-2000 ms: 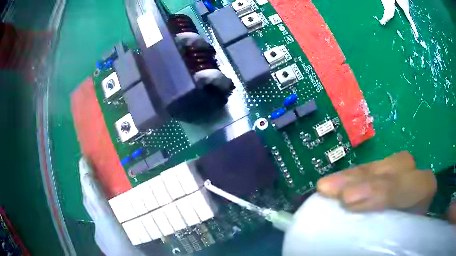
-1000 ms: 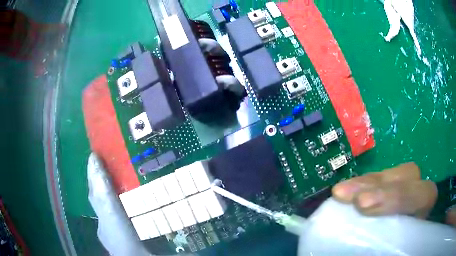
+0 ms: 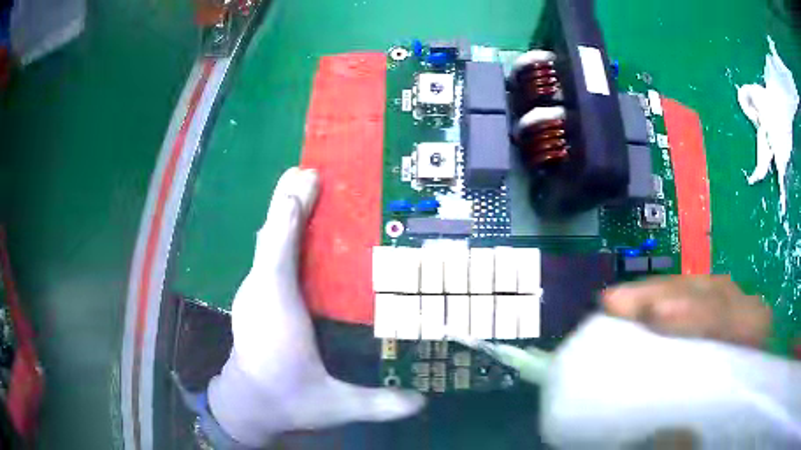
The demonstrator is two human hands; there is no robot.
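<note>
The green circuit board (image 3: 492,220) lies on the red foam pad (image 3: 344,193). My right hand (image 3: 689,308) grips the white glue tube (image 3: 641,387). Its thin pale nozzle (image 3: 496,350) points left, with its tip at the lower edge of the white block row (image 3: 457,293). My left hand (image 3: 294,352), in a white glove, is spread around the board's lower left, fingers along the foam's left edge and thumb near the board's bottom edge. It holds nothing. The choke (image 3: 543,110) stands beside its dark housing (image 3: 597,114). The black block (image 3: 571,290) is partly hidden by my right hand.
The green mat (image 3: 246,176) has white glue smears (image 3: 773,119) at the right. A pale curved rail (image 3: 167,211) with a red line runs along the left. A blurred white shape (image 3: 53,26) is at the top left.
The board now appears straighter and further right. The nozzle tip has moved from beside the black block to the white row's lower edge. My left hand shows more fully, with its thumb spread.
</note>
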